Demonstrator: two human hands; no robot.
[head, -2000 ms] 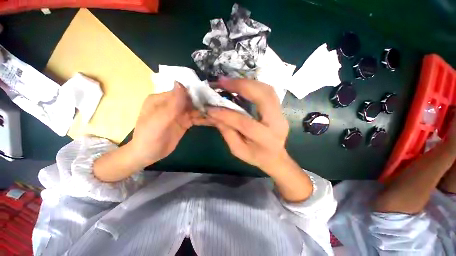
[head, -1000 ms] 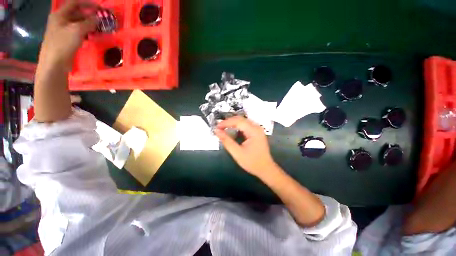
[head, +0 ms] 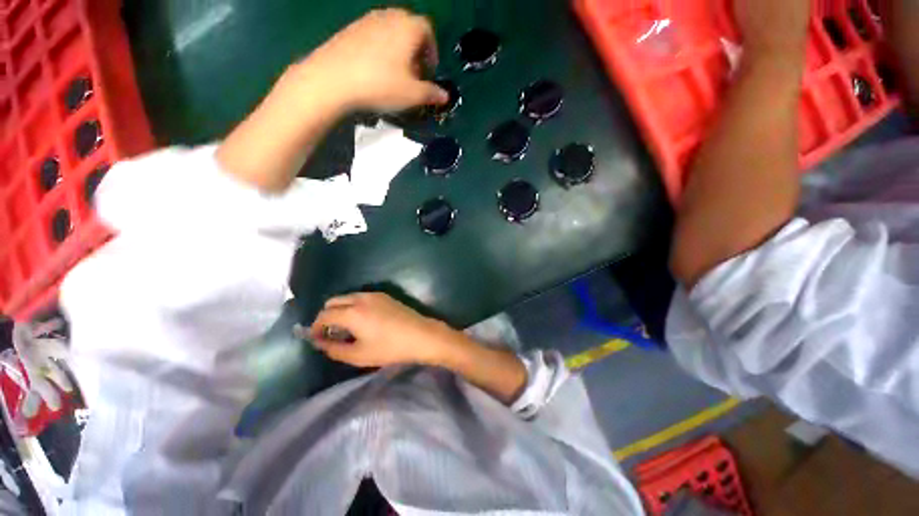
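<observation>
My left hand (head: 378, 62) is over the bench mat, palm down with curled fingers. Its thumb tip is at a dark round watch head (head: 445, 99) and overlaps its left edge; whether the fingers grip it is not clear. More black watch heads lie around it, such as one below (head: 441, 155) and one above (head: 478, 47). My right hand (head: 371, 329) is low, near the bench's front edge, fingers curled. A small pale and dark bit shows at its fingertips, too blurred to name. White wipes (head: 382, 161) lie left of the watch heads, partly covered by my left sleeve.
A red compartment tray (head: 129, 96) with watch heads is at the left. Another red tray (head: 655, 96) is at the upper right, with another person's bare arm (head: 741, 176) across it. Whitish gloves (head: 40, 375) are at the far left. Red crates (head: 695, 479) stand on the floor.
The view has turned right. My left hand has left the red tray and its watch head for the watch heads on the mat. My right hand has moved from the wipes toward the bench's front edge.
</observation>
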